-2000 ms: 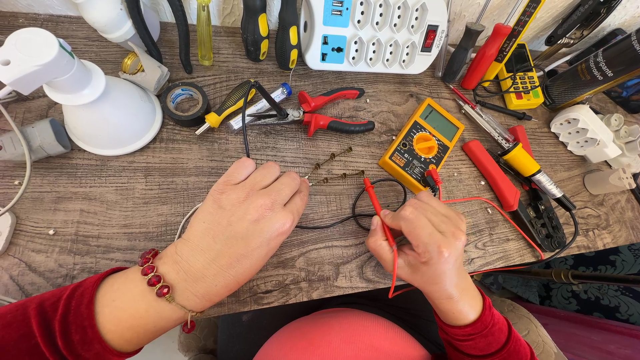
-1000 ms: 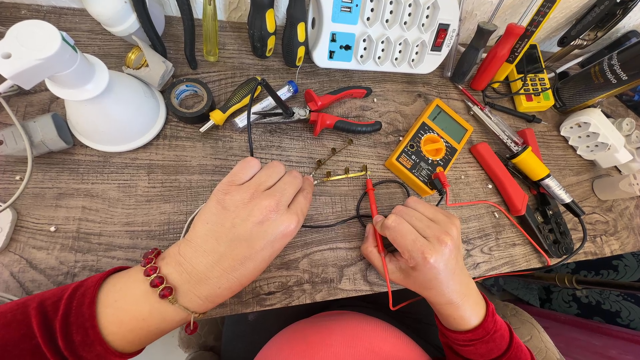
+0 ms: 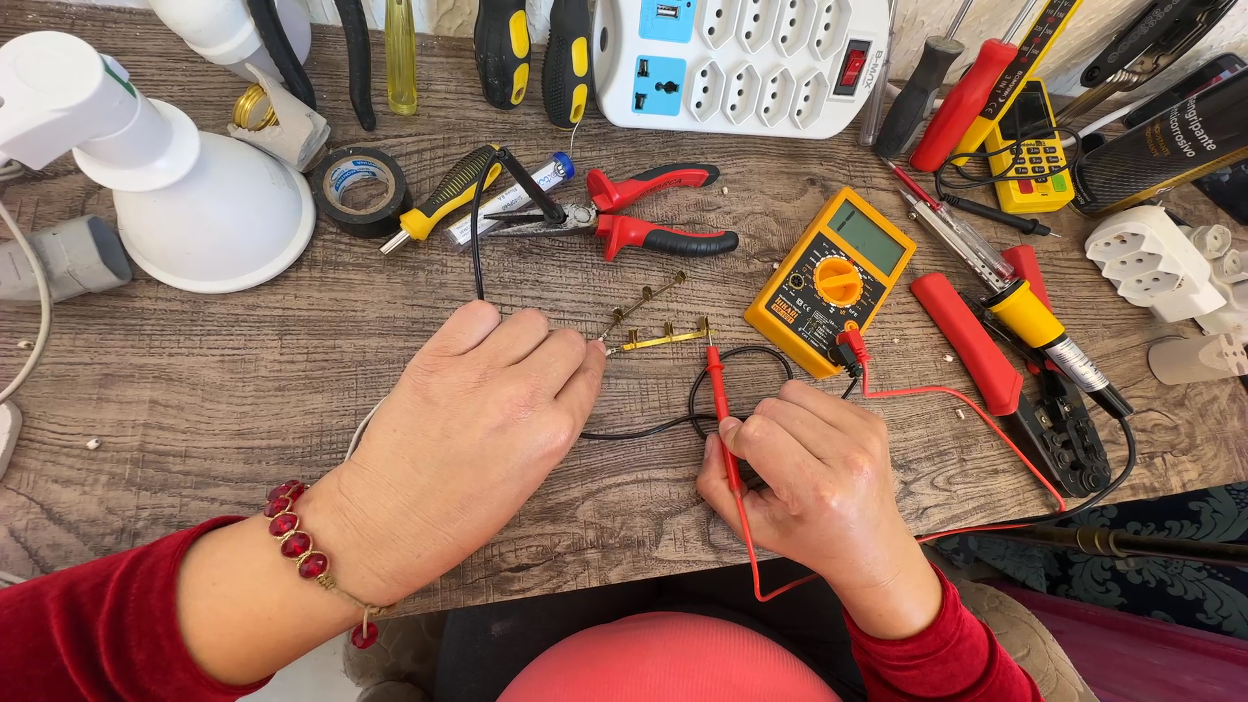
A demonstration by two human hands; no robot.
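My left hand [image 3: 478,419] is closed over the near ends of two brass contact strips, with its fingertips hidden beneath it; a black lead runs by it. One strip [image 3: 643,304] slants up to the right, while the other brass strip [image 3: 667,337] lies nearly level. My right hand [image 3: 809,478] grips a red multimeter probe [image 3: 723,409] like a pen, and the probe's tip is at the right end of the level strip. The yellow digital multimeter [image 3: 831,283] sits just beyond, its red and black leads plugged in. Its display shows no readable figure.
Red-and-black pliers [image 3: 668,234], a yellow-black screwdriver [image 3: 448,195] and black tape [image 3: 361,190] lie behind my left hand. A white power strip [image 3: 624,107] stands at the back. To the right are a soldering iron [image 3: 1033,317] and a crimping tool [image 3: 1058,429]; a white lamp [image 3: 214,214] is at left.
The red probe's tip has moved from just beside the level strip's right end, two seconds ago, onto or against that end. My left hand has stayed over the strips' near ends.
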